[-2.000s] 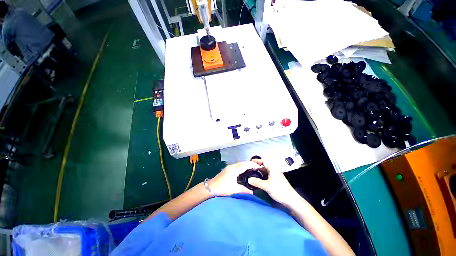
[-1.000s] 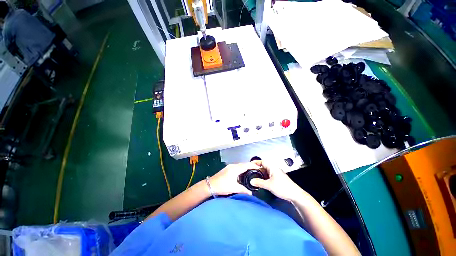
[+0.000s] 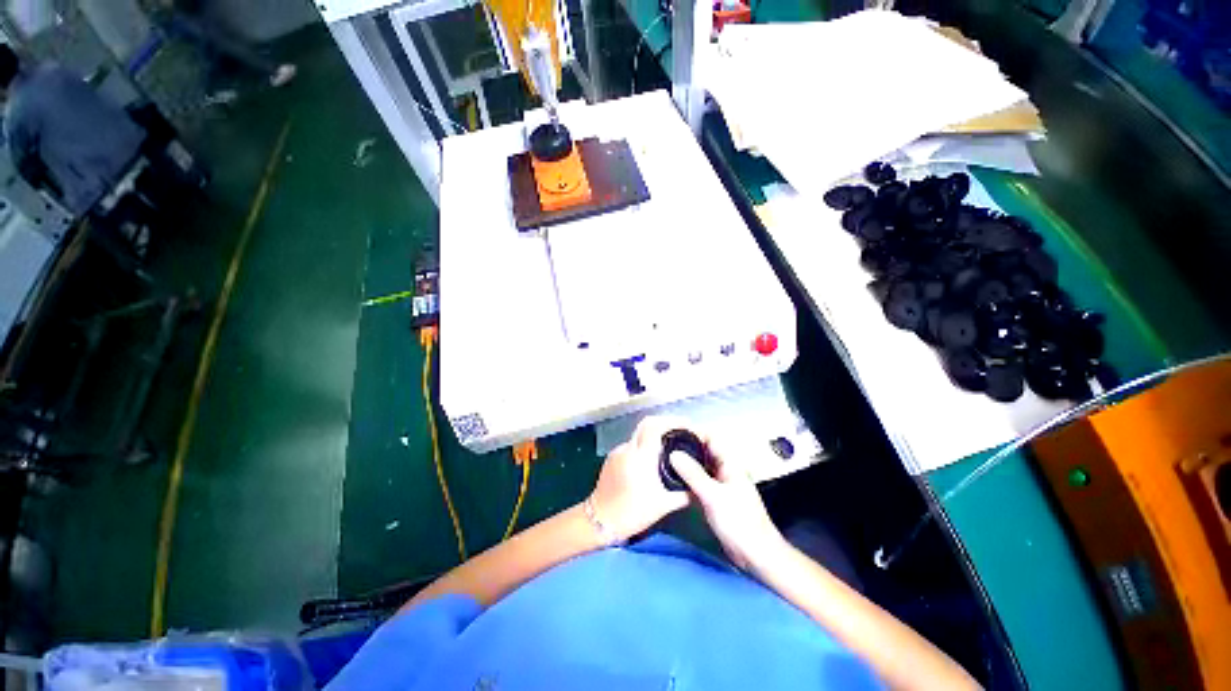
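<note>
A round black housing (image 3: 680, 456) is held between my two hands in front of my body, just off the front edge of the white benchtop robot (image 3: 635, 284). My left hand (image 3: 631, 483) wraps its left side. My right hand (image 3: 729, 500) holds its right side, with the thumb on its face. Another black part (image 3: 550, 142) sits at the orange fixture (image 3: 562, 184) on a dark brown plate, under the robot's head. A small black piece (image 3: 782, 447) lies on the light surface right of my hands.
A heap of black parts (image 3: 972, 284) lies on white paper at the right, with stacked sheets (image 3: 864, 88) behind. An orange press (image 3: 1161, 500) stands at the lower right. A blue bin (image 3: 189, 668) is at the lower left. A seated person (image 3: 68, 128) is at the upper left.
My hands and the black housing have moved slightly up, closer to the robot's front edge. The view has shifted slightly. The part at the fixture stays in place.
</note>
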